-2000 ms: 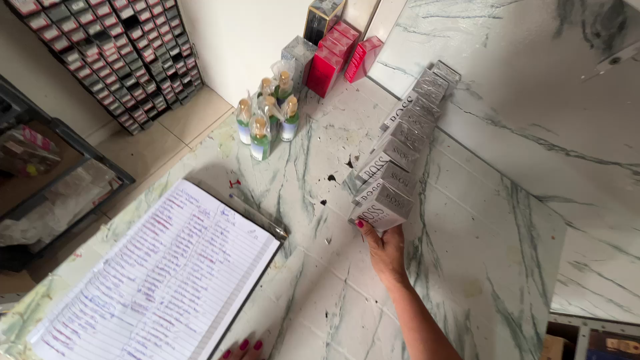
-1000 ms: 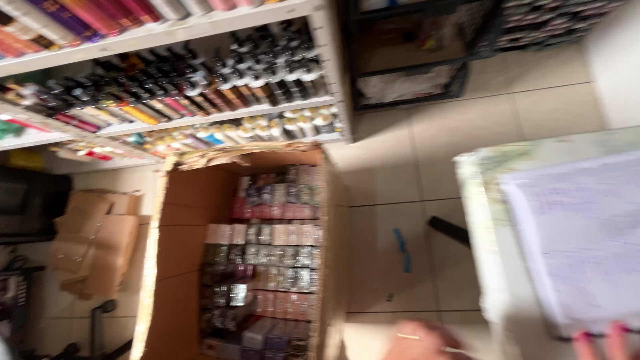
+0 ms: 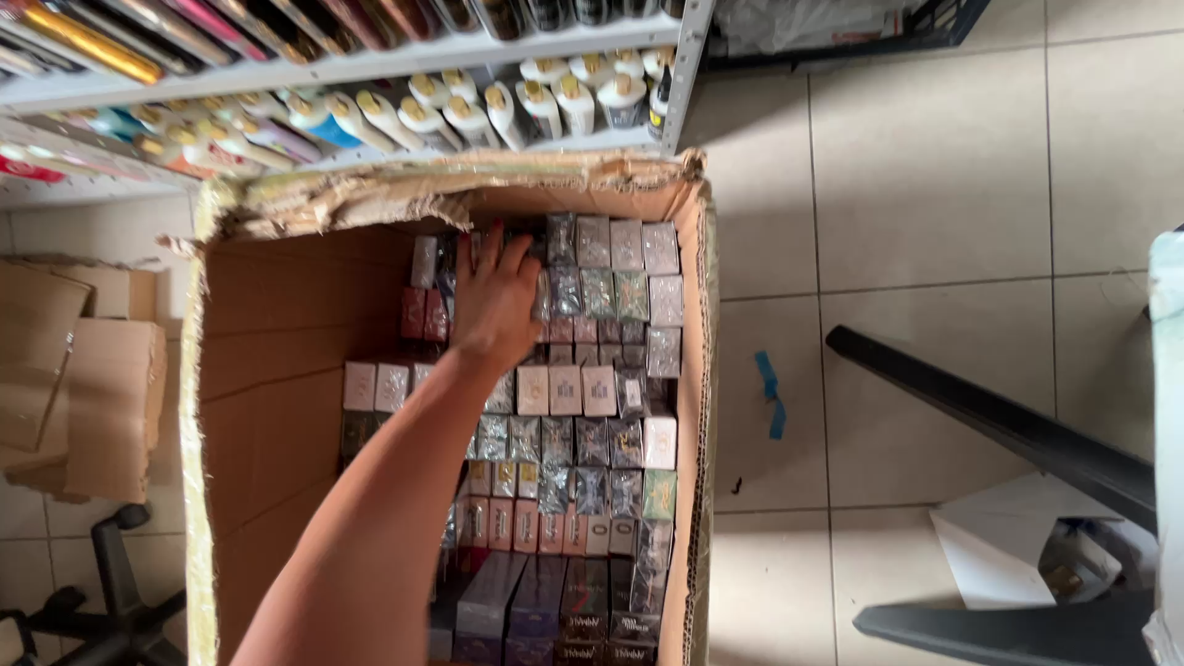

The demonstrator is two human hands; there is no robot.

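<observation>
My left hand (image 3: pixel 499 301) reaches down into a tall, open cardboard box (image 3: pixel 692 388) with a torn upper rim. The forearm comes in from the lower left. Its fingers are somewhat spread over packed small cartons near the far wall, their tips partly hidden, so a grip cannot be made out. Beside it stand film-wrapped pale cartons (image 3: pixel 626 245). Closer in are pale pink cartons (image 3: pixel 564 390), a green carton (image 3: pixel 659 495) and larger dark cartons (image 3: pixel 585 601), all in rows. My forearm covers part of the rows. My right hand is out of view.
Behind the box is a metal shelf (image 3: pixel 518 57) with bottles (image 3: pixel 624 97). Flattened cardboard (image 3: pixel 116 398) and a black wheeled chair base (image 3: pixel 120 564) are at left. Black legs (image 3: pixel 980 416), a blue strip (image 3: pixel 770 393) on the floor tiles and a table edge (image 3: pixel 1167 416) are at right.
The view has swung from the marble table to the cardboard box. My left hand is now inside the box. Two seconds ago my right hand touched a row of grey cartons on the table.
</observation>
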